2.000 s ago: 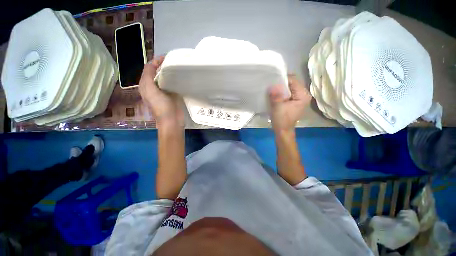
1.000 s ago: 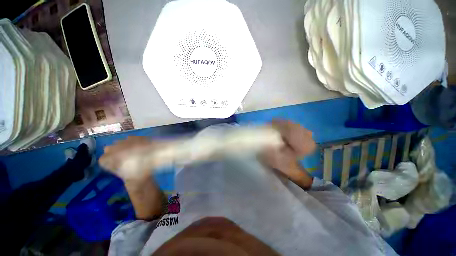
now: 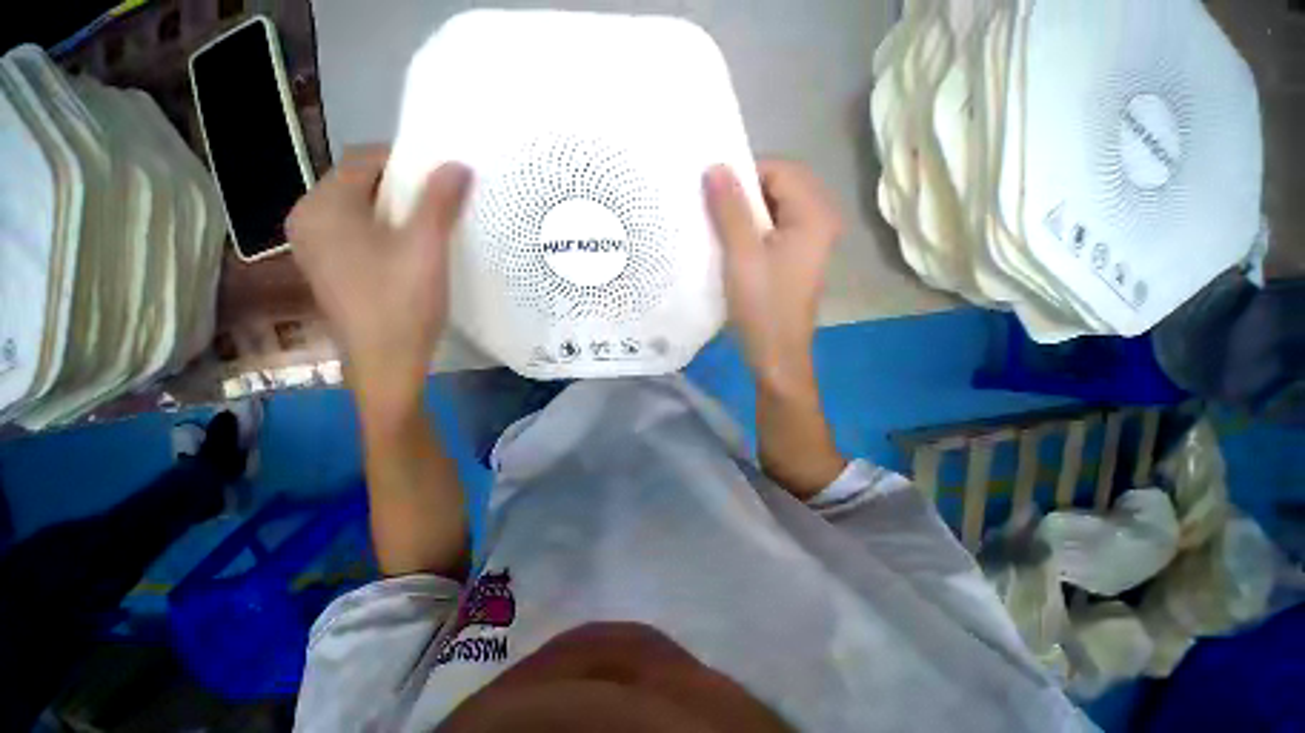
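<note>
A white printed hexagonal panel is print side up over the grey board, in front of my body. My left hand grips its left edge, thumb on the top face. My right hand grips its right edge, thumb on top. My fingers beneath the panel are hidden, and I cannot tell whether more panels lie under it. A right-hand stack of panels leans with fanned cream edges, top one print side up. A left-hand stack of panels is cut off by the picture's left edge.
A smartphone in a pale case lies on the brown patterned cover. Below the table edge are a blue stool, a slatted rack and clear bags of white pieces. A person's dark leg and shoe show at lower left.
One second ago both hands held blurred panels edge-on near my body, while one panel lay on the board. Now both hands are forward over the board, gripping a print-up panel.
</note>
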